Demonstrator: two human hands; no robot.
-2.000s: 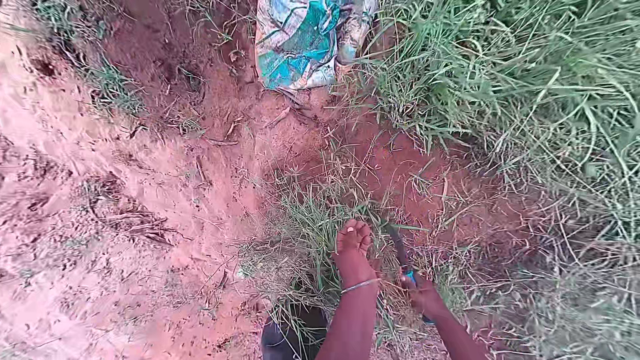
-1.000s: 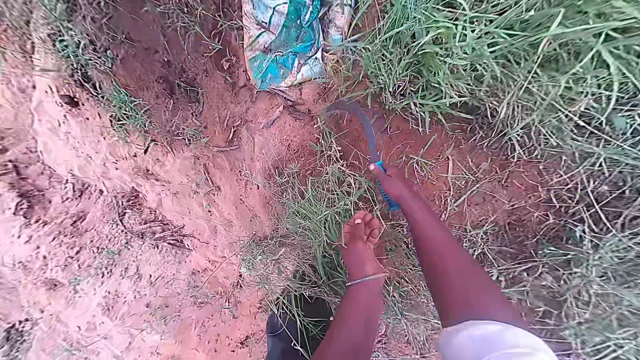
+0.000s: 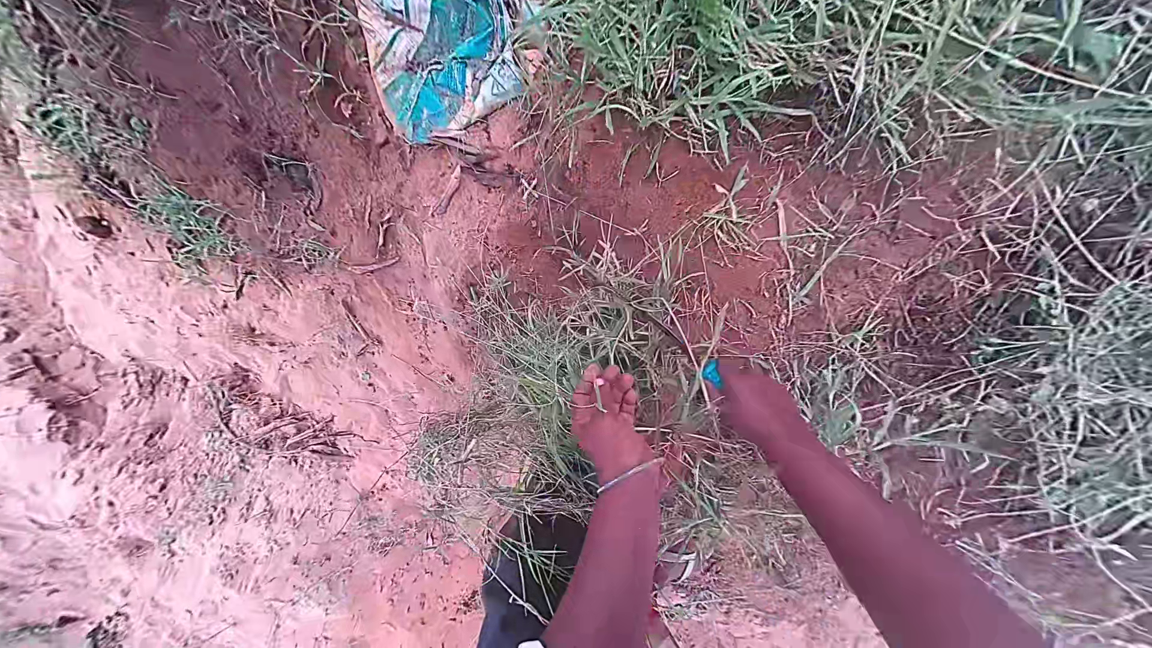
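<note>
My right hand [image 3: 751,400] is closed around the blue handle of a sickle [image 3: 712,373]. The curved metal blade runs up and left from the handle into a clump of cut or standing grass [image 3: 549,360] and is partly hidden by the stems. To the left of it, my left hand [image 3: 608,409], with a bracelet at the wrist, is at the near side of the same clump with its fingers curled. Whether any stems are inside those fingers cannot be made out.
A torn white and turquoise woven sack [image 3: 441,76] lies on the red soil at the top. Dense green grass [image 3: 711,63] grows at the upper right, with drier grass [image 3: 1098,396] at the right edge. Dry twigs [image 3: 288,427] lie on the left; dark clothing [image 3: 531,576] shows below.
The sickle, raised with its blade over bare soil one second ago, has come down into the grass beside my left hand. My right hand has moved down with it.
</note>
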